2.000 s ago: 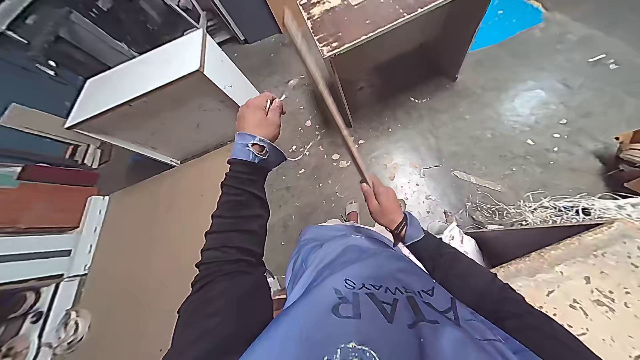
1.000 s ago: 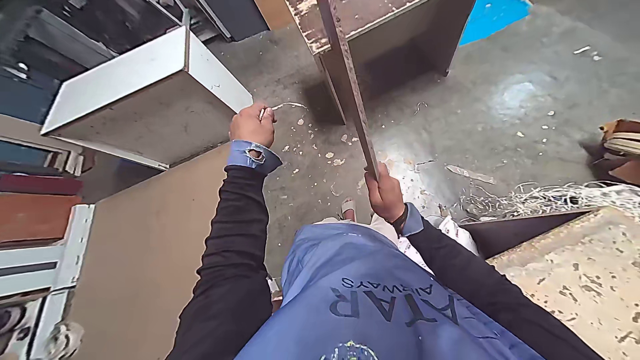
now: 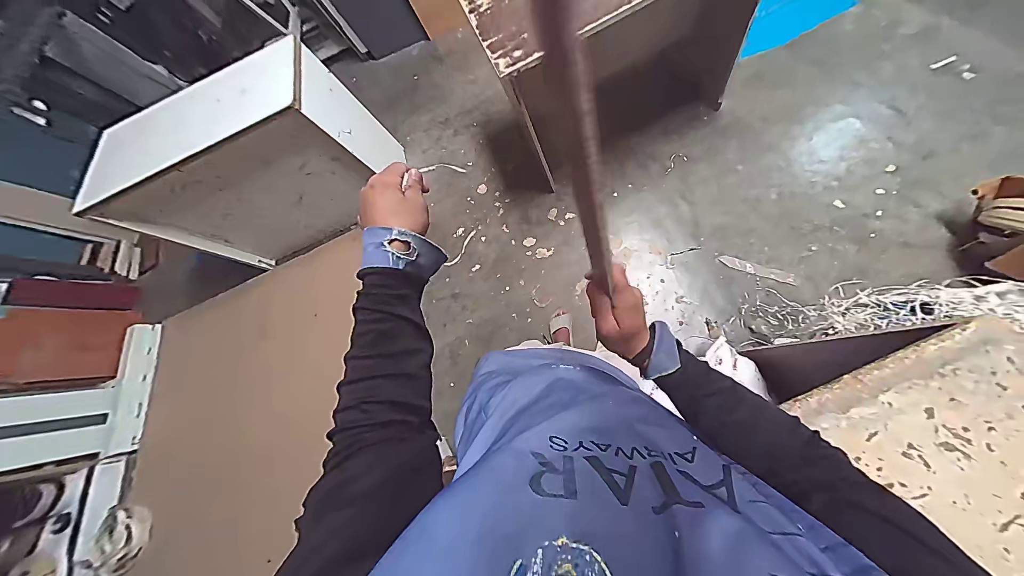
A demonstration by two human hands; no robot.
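My left hand (image 3: 395,198) is closed on a thin white strip (image 3: 442,168), whose loose end sticks out to the right, beside the corner of a white-sided box-like panel unit (image 3: 336,108). In my right hand (image 3: 620,314) is the lower end of a long, narrow brown strip (image 3: 588,152), held upright in the view; its far end runs out of the top edge and is blurred. Behind the strip stands a worn brown cabinet carcass (image 3: 640,88). The strip's material cannot be told.
A large tan board (image 3: 248,384) lies along the left. At right are a heap of white shredded strips (image 3: 880,308) and a worn, chipped board (image 3: 920,440). Scraps are scattered over the concrete floor (image 3: 512,240). A blue sheet (image 3: 788,24) lies at the top right.
The long brown strip has swung from leaning left to nearly upright, its top now further right. The left hand stays closed on the white strip.
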